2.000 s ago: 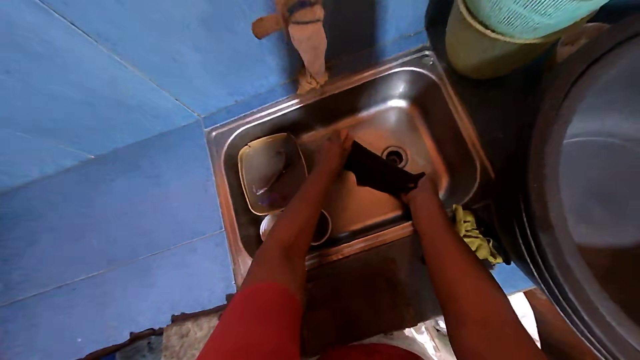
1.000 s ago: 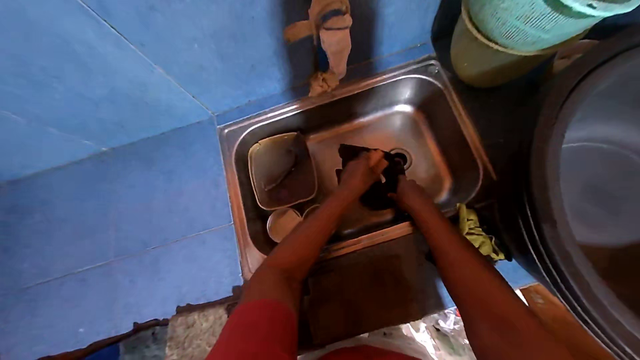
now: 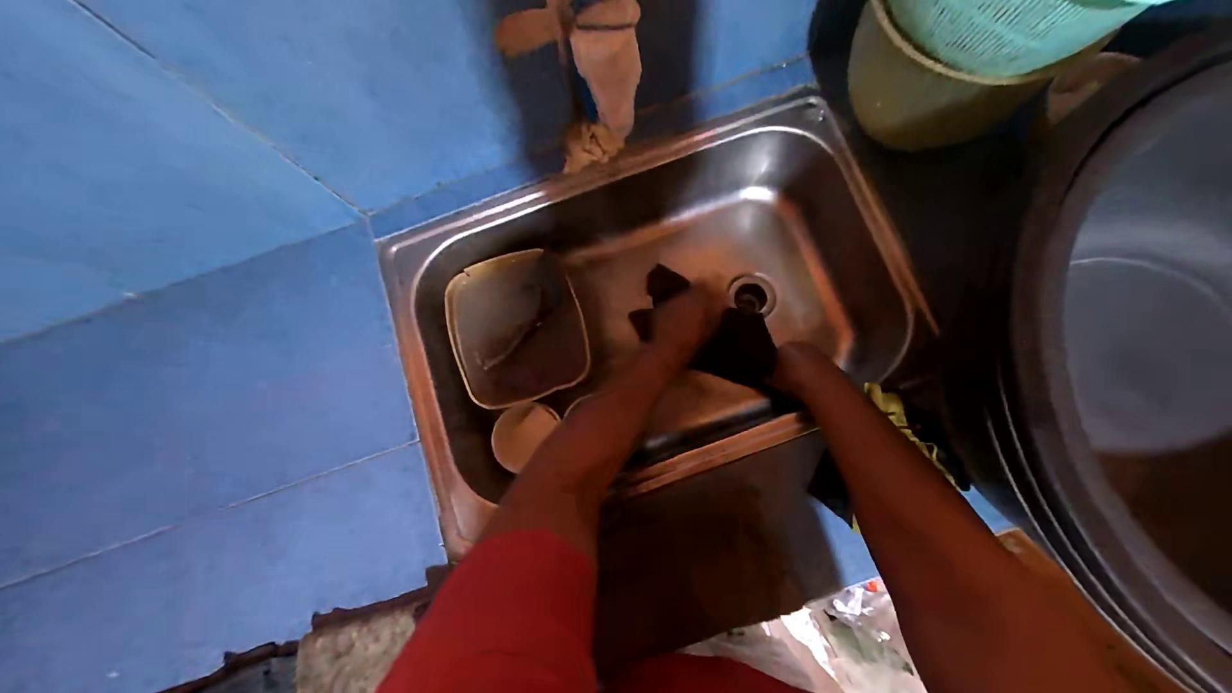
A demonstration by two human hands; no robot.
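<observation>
A black cloth [image 3: 739,348] is held over the basin of a stainless steel sink [image 3: 674,226], beside the drain [image 3: 751,294]. My left hand [image 3: 688,318] is closed around its left part, with dark ends sticking out beyond the fingers. At the cloth's right end, my right hand [image 3: 797,368] grips it near the sink's front rim. The fingers of both hands are partly hidden by shadow and cloth. A squarish plastic container [image 3: 520,327] with a dark item inside sits at the left of the basin, and a small round cup or bowl [image 3: 525,436] is below it.
A cloth-wrapped faucet [image 3: 606,67] hangs over the sink's back edge. At the right stand a large dark tub [image 3: 1044,289] and a bucket [image 3: 905,96] with a turquoise basket [image 3: 1001,34] in it. A yellow-green cloth [image 3: 900,414] lies at the sink's front right.
Two seconds ago the black cloth was stretched between my hands; one second ago it was bunched between them. Now it extends between my hands again, nearer the front rim.
</observation>
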